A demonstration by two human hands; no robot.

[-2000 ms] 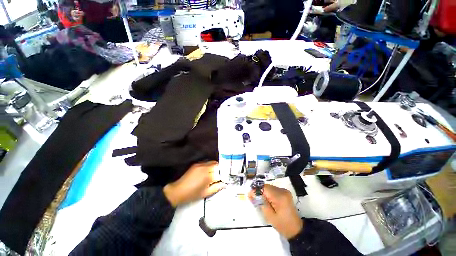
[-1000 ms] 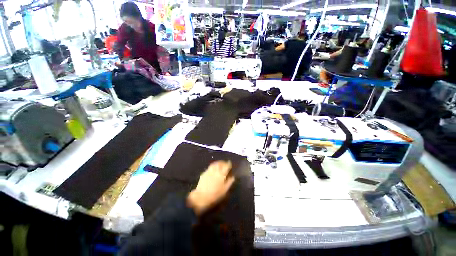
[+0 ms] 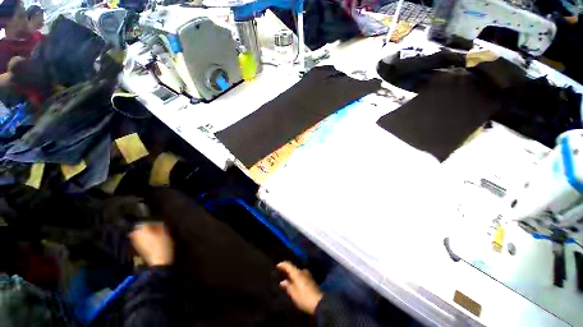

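A dark brown cloth panel point(image 3: 214, 255) hangs below the table's left front edge, between my hands. My left hand point(image 3: 152, 244) is at the panel's left side, blurred; whether it grips the cloth is unclear. My right hand point(image 3: 299, 287) is at the panel's right side, near the table edge, fingers bent and partly spread; its hold on the cloth is also unclear. A long narrow dark panel point(image 3: 297, 112) lies on the table. More dark pieces point(image 3: 447, 108) lie crumpled further back.
The white machine head point(image 3: 556, 185) stands at the right, with short dark strips point(image 3: 559, 263) beside it. Another machine point(image 3: 198, 57) stands at the back left. A heap of dark garments point(image 3: 70, 121) with tan patches lies at the left. A blue edge point(image 3: 265, 220) runs below the table.
The view has swung left and down. The dark panel from the table is no longer there; a dark panel now hangs off the front edge. Both hands are now below the table edge.
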